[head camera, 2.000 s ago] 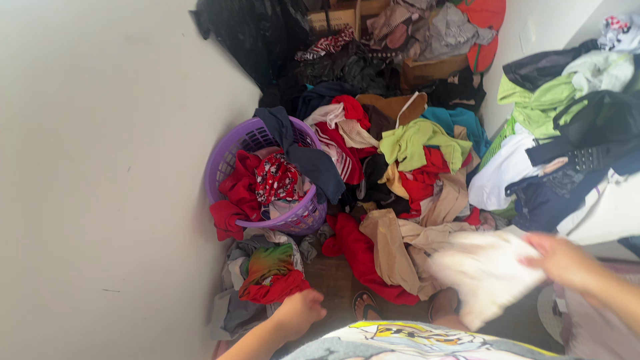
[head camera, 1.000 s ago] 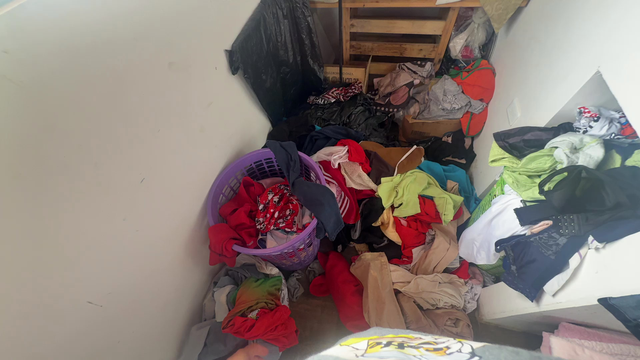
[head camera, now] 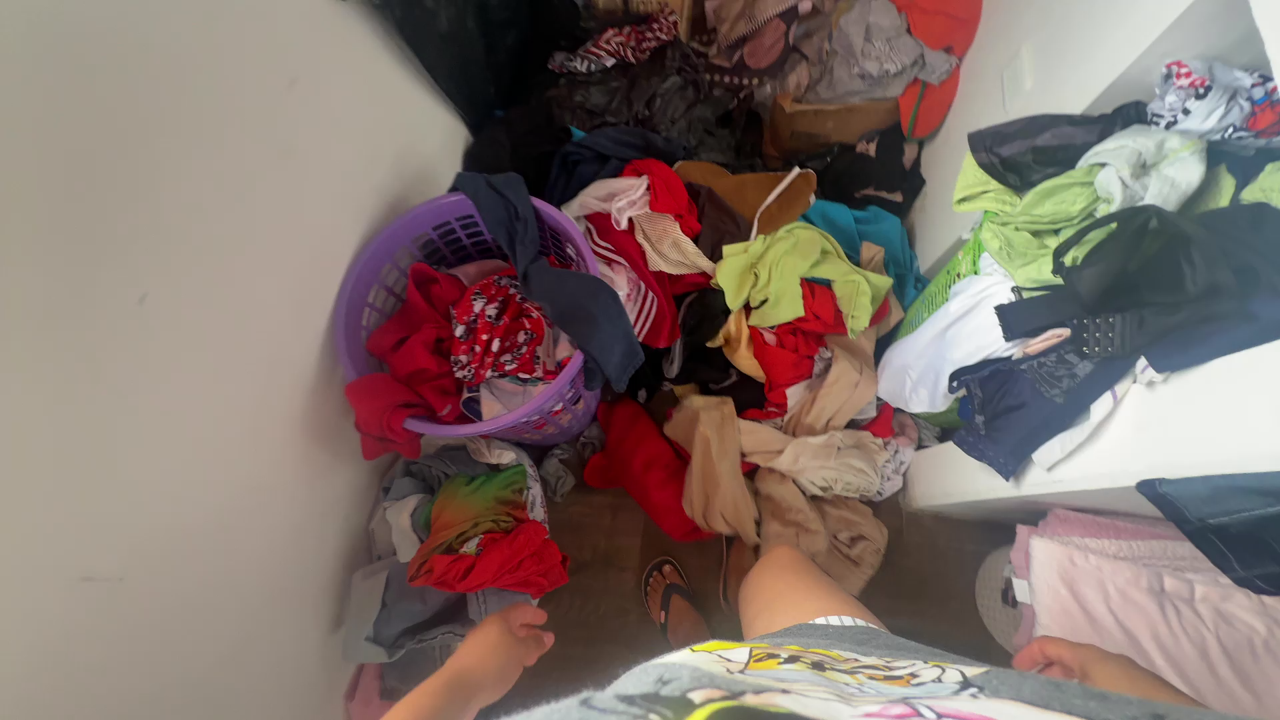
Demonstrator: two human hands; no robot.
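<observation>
My left hand (head camera: 503,648), fingers curled, is at the lower left beside a pile of grey clothes topped by a red and green garment (head camera: 487,535); no garment shows in its fingers. My right hand (head camera: 1065,660) is low at the right, partly curled, by a pink towel-like cloth (head camera: 1140,600); whether it holds anything is hidden. A purple plastic laundry basket (head camera: 500,425), tilted, holds red clothes, with a navy garment (head camera: 560,290) over its rim. Right of it lie a lime-green garment (head camera: 805,270), a red cloth (head camera: 645,470) and beige trousers (head camera: 715,465).
A white ledge (head camera: 1010,475) at the right bears dark, white and green clothes. A white wall (head camera: 180,350) rises at the left. Black plastic bags (head camera: 650,100) and a cardboard box (head camera: 830,125) stand at the back. My sandalled foot (head camera: 675,600) is on the wooden-looking floor.
Two seconds ago my right hand held a pale cloth over the floor; that cloth is no longer seen in it. Both hands were largely out of view one second ago and show again now.
</observation>
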